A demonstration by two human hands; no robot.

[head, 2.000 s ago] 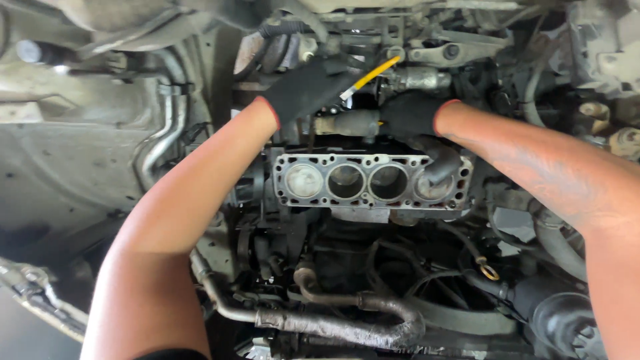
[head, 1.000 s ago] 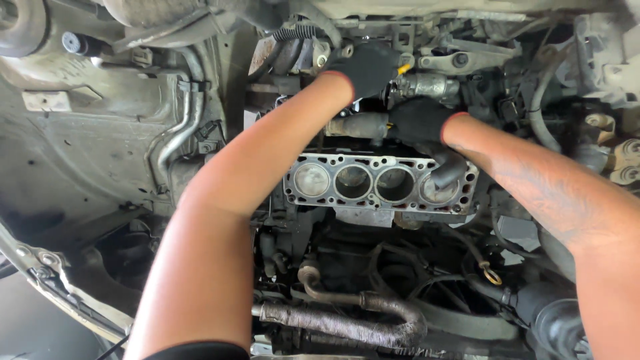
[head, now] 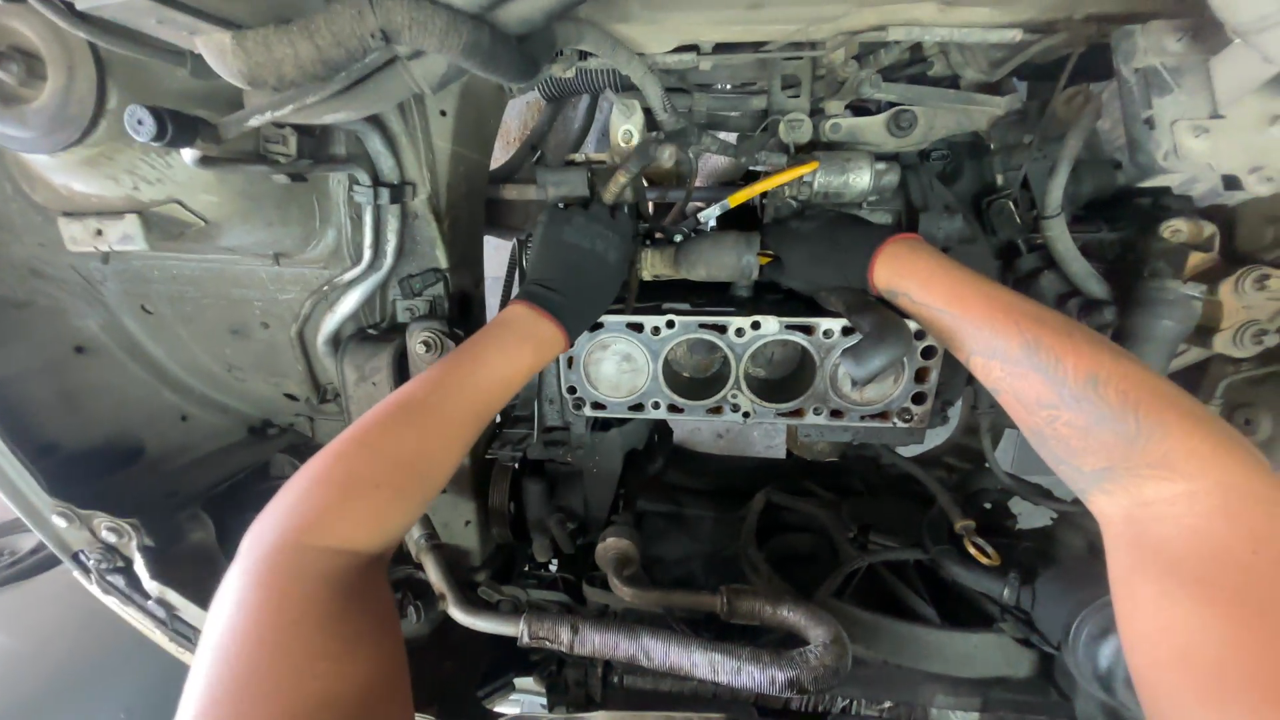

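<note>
Both my hands wear black gloves with red cuffs and reach behind the bare engine block (head: 740, 370), whose cylinder bores face up. My left hand (head: 580, 260) is at the hoses and fittings left of a short, thick grey hose (head: 715, 257); its fingertips are hidden. Against that hose's right end lies my right hand (head: 825, 250), with a bit of yellow showing by its fingers, their grip hidden. A yellow-handled tool (head: 765, 190) with a metal end lies slanted between the hands, above the grey hose, apart from both. A bent black hose (head: 872, 340) overlaps the rightmost cylinder.
A flex-wrapped metal pipe (head: 680, 650) crosses the front of the engine bay. A yellow ring-ended dipstick (head: 980, 545) stands right of centre. Metal lines (head: 365, 260) run along the left inner fender, and a large padded hose (head: 330, 45) spans the upper left.
My left hand has moved left and down from the yellow-handled tool, which now shows uncovered between my hands. My right hand has stayed near the end of the grey hose.
</note>
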